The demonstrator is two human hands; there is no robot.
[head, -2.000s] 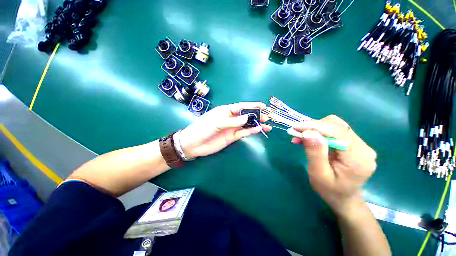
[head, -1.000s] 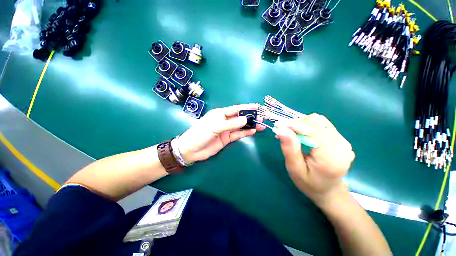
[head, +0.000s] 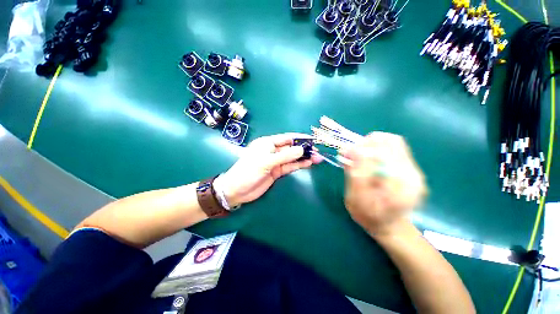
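Observation:
My left hand (head: 263,164) holds a black square-flange connector (head: 304,148) between thumb and fingers. Thin pale wires (head: 328,159) run from the connector toward my right hand. My right hand (head: 387,181) is motion-blurred, with its fingers curled close to the right of the connector. A faint green patch shows among its fingers, where the green-handled tool was seen before; the tool itself is mostly hidden. A loose bunch of white lead wires (head: 334,132) lies just beyond the hands, partly behind my right hand.
Loose square-flange connectors (head: 219,92) lie left of centre on the green mat (head: 141,144). Wired connectors (head: 355,52) are piled at top centre. Yellow-ended leads (head: 466,52) and long black cables (head: 525,104) lie right. Black parts (head: 80,37) and a clear bag (head: 26,34) lie top left.
My right hand has moved left, closer to the connector, and its green tool is now barely visible. My left hand still holds the connector. The whole view has shifted slightly.

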